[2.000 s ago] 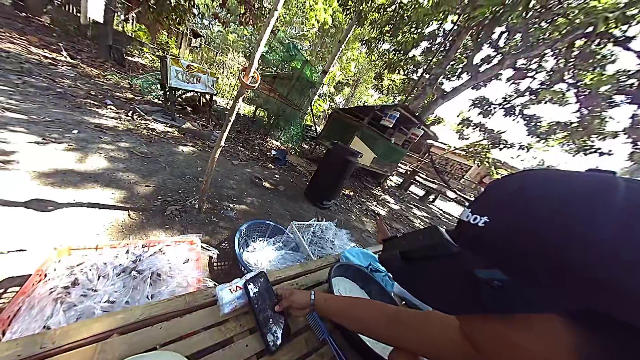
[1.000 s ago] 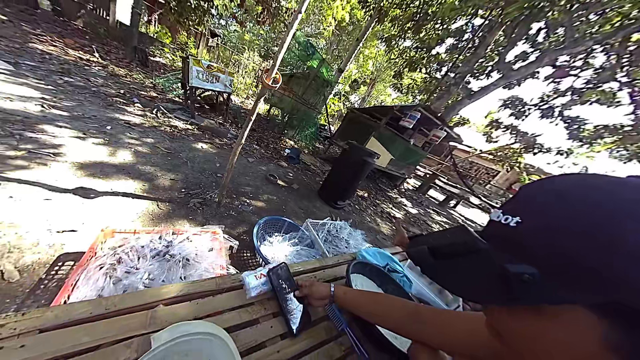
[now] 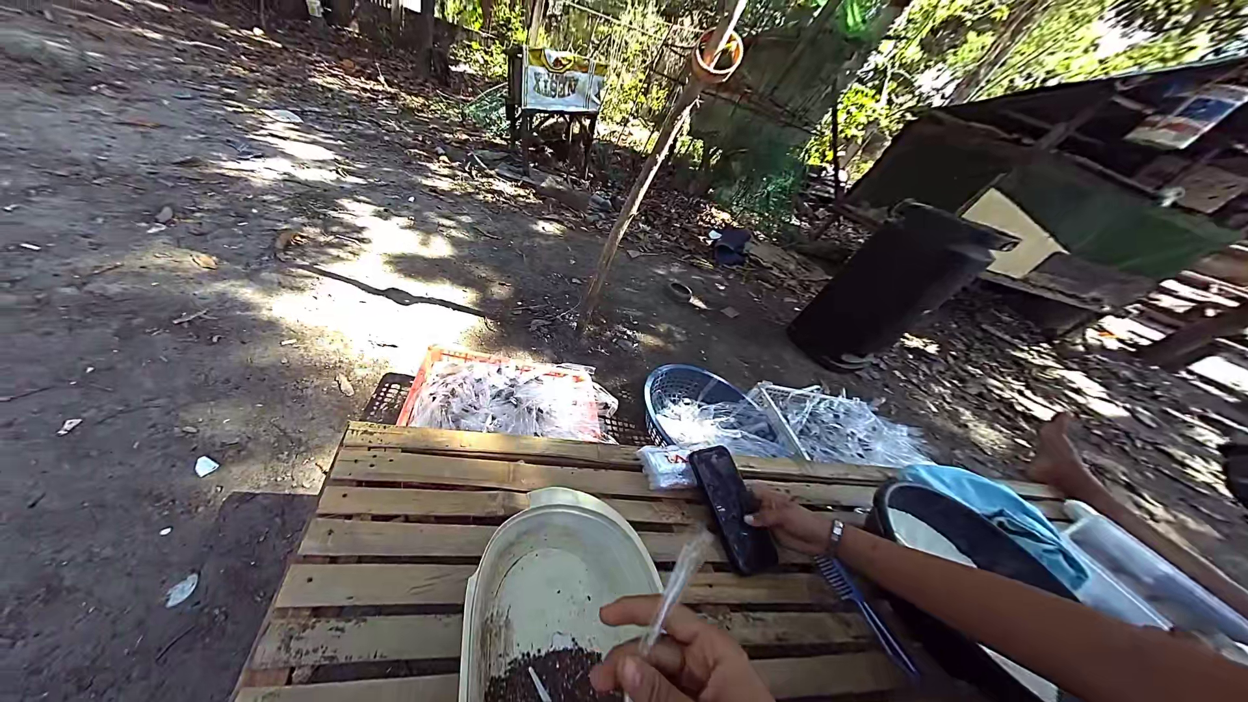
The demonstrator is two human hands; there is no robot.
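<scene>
My right hand enters at the bottom edge and pinches a narrow clear plastic sleeve between thumb and fingers. Beside and partly beneath it lies a cream plastic basin, with dark granular material and a thin white piece at its near end. My left hand is out of view. Beyond my right hand, another person's hand, with a metal band at the wrist, touches a black smartphone. A small clear packet rests by the phone on the slatted bamboo table.
An orange crate of plastic-wrapped pieces, a blue basket and a bundle of clear plastic stand past the table's far edge. On the right are a blue comb, a dark tub with blue cloth, and another person's bare foot.
My right hand with the plastic sleeve has come into view. The view has shifted, showing more of the basin and no longer the other person's cap. The other person's hand stays at the phone.
</scene>
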